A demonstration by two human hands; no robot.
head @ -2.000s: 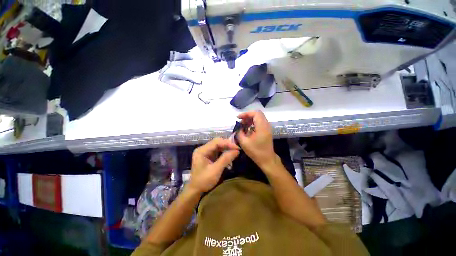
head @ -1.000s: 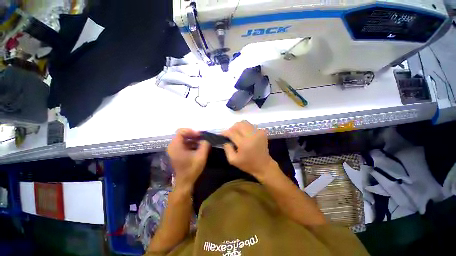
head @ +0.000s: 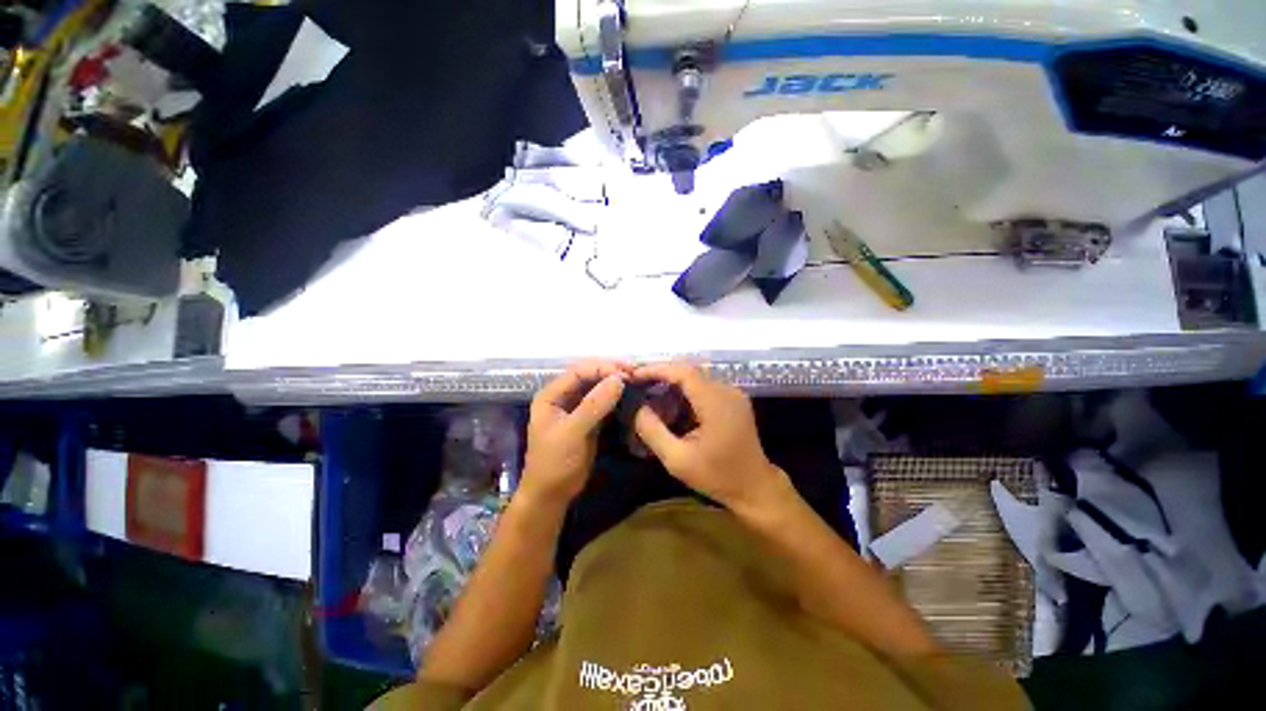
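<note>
My left hand (head: 567, 433) and my right hand (head: 708, 433) meet at the table's front edge, above my lap. Both pinch a small dark tab (head: 632, 406) between them; the fingers hide much of it. Several dark grey turned tabs (head: 750, 239) lie in an overlapping pile under the machine arm. Pale unturned tabs (head: 544, 195) lie in a row left of the needle area (head: 680, 160). A small yellow-green-handled tool (head: 872, 268) lies on the table to the right of the dark tabs.
The white sewing machine (head: 944, 84) spans the back right. Black fabric (head: 375, 125) covers the back left. A small metal block (head: 1058, 242) lies on the right. Below are a blue crate (head: 347, 556) with clear plastic bags (head: 458, 535), a woven tray (head: 958, 583) and loose white and black pieces (head: 1152, 514).
The pale tab between my hands two seconds ago showed dark and stretched between them one second ago. Now my hands are closer together around it. The whole view has shifted slightly.
</note>
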